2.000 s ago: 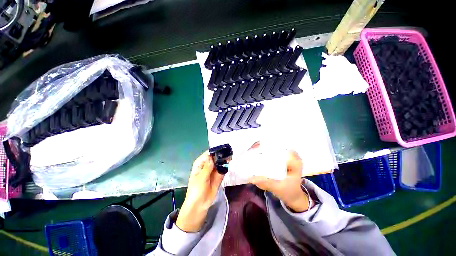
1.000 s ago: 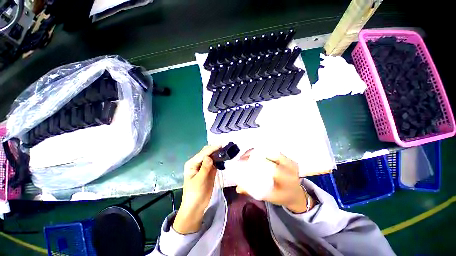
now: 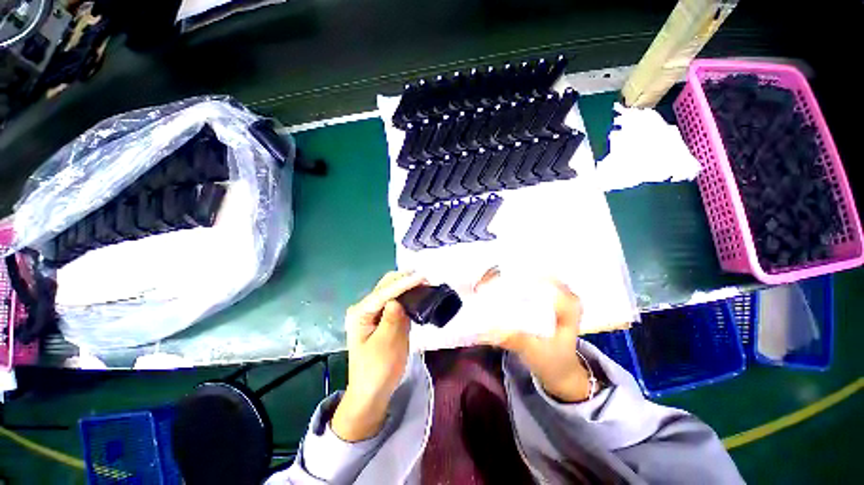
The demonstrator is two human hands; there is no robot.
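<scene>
My left hand [image 3: 379,327] holds a black angled housing [image 3: 432,304], its hollow end turned to the right, above the near edge of the white sheet [image 3: 549,227]. My right hand [image 3: 554,346] is closed around a whitish squeeze bottle [image 3: 507,308], which blends into the white sheet; its reddish tip is near the housing, and contact cannot be told. Black V-shaped assemblies [image 3: 483,170] lie in several rows on the sheet, the nearest row shorter than the others.
A clear plastic bag [image 3: 270,208] with stacked black housings lies left. A pink basket [image 3: 715,194] of black inserts stands right, beside a crumpled white cloth [image 3: 649,147] and yellowish post [image 3: 675,52]. Blue crates [image 3: 687,350] sit below the bench edge.
The housing in my left hand has turned so its open end faces right and down. My right hand has shifted slightly with the bottle. The rows look unchanged.
</scene>
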